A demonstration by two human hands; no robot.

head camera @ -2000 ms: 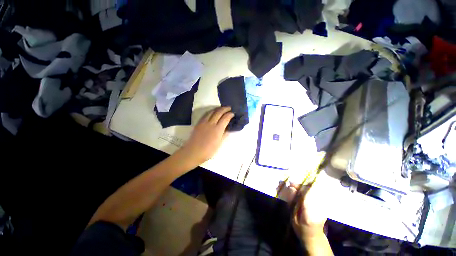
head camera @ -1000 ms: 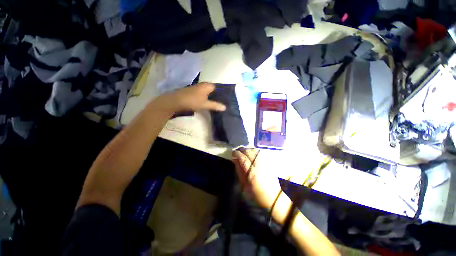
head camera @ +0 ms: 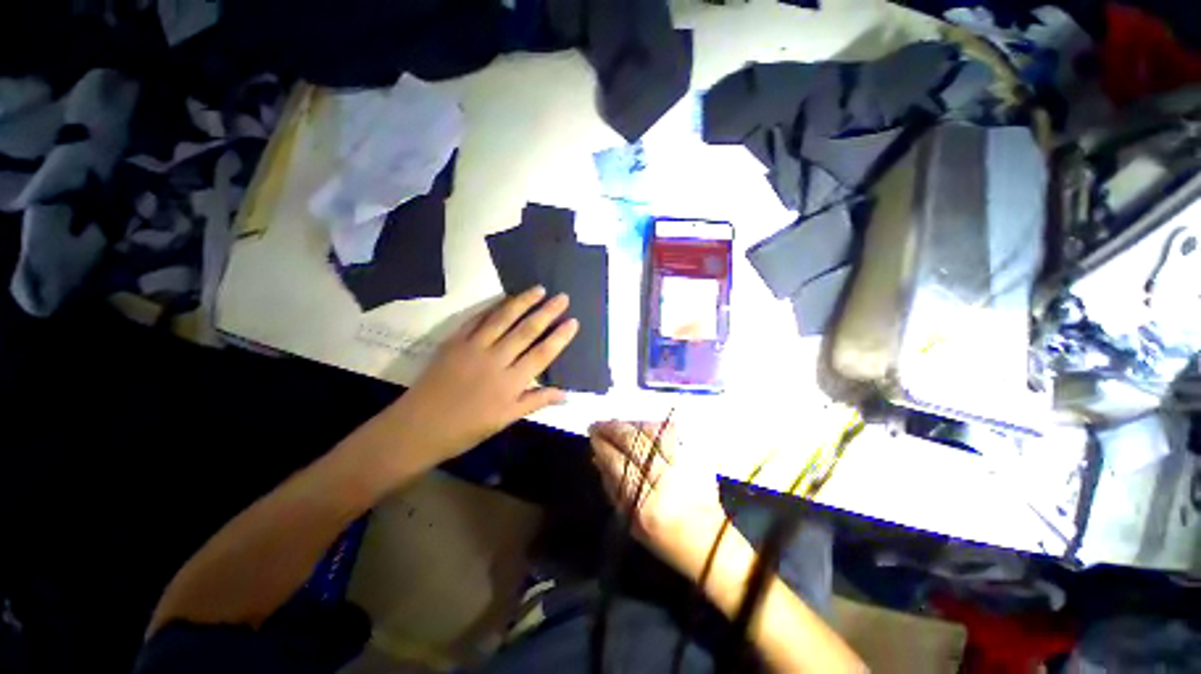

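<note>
Dark cut fabric pieces (head camera: 576, 296) lie overlapped on the pale table (head camera: 507, 145), left of the phone. My left hand (head camera: 494, 362) rests with spread fingers on their lower left part, pressing them flat. My right hand (head camera: 645, 467) is at the table's front edge just below the pieces, fingers bent together; glare and dark blurred cords hide whether it holds anything. The smartphone (head camera: 688, 306) lies upright beside the pieces, its screen red with a white square.
Crumpled white fabric (head camera: 395, 152) lies over a dark piece (head camera: 406, 250) at left. Grey cut pieces (head camera: 810, 250) heap beyond the phone. A long grey-silver machine cover (head camera: 968, 277) stands at right. A blue scrap (head camera: 619, 171) lies above the phone. Blurred cords hang low.
The phone screen went from white to red. My right hand moved left to below the dark pieces. My left hand shifted onto them; a second piece now shows at an angle with the first.
</note>
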